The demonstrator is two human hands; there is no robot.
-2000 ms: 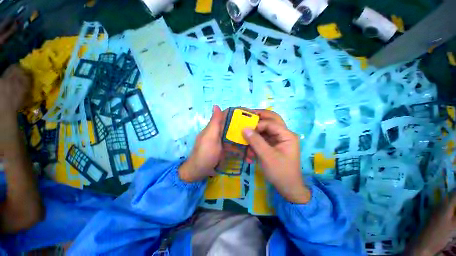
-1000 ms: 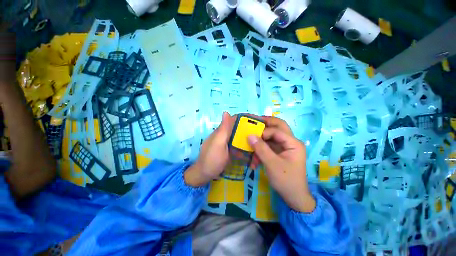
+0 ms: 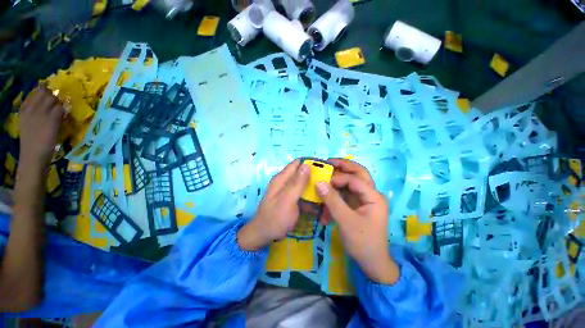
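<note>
My left hand (image 3: 277, 208) holds a dark front housing (image 3: 304, 229) from its left side, upright, with its key grid toward me. A yellow adhesive piece (image 3: 315, 179) lies over the window end, its small slot at the top. My right hand (image 3: 356, 214) has its thumb on the lower right of the yellow piece, fingers behind the right edge. Both hands partly hide the housing. A yellow sticker sheet (image 3: 290, 254) lies just below my hands.
A housing pile (image 3: 157, 138) lies left on pale sheets (image 3: 221, 96). Punched backing sheets (image 3: 442, 147) spread right. A neighbour's hand (image 3: 40, 122) is at the yellow heap (image 3: 80, 96). White cylinders (image 3: 287, 35) stand across the belt; a grey post (image 3: 532, 77) slants at upper right.
The view has shifted, so the yellow piece sits slightly lower. My left thumb now lies against the yellow piece's left edge. The neighbour's hand has come back over the yellow heap. Items on the belt have moved left.
</note>
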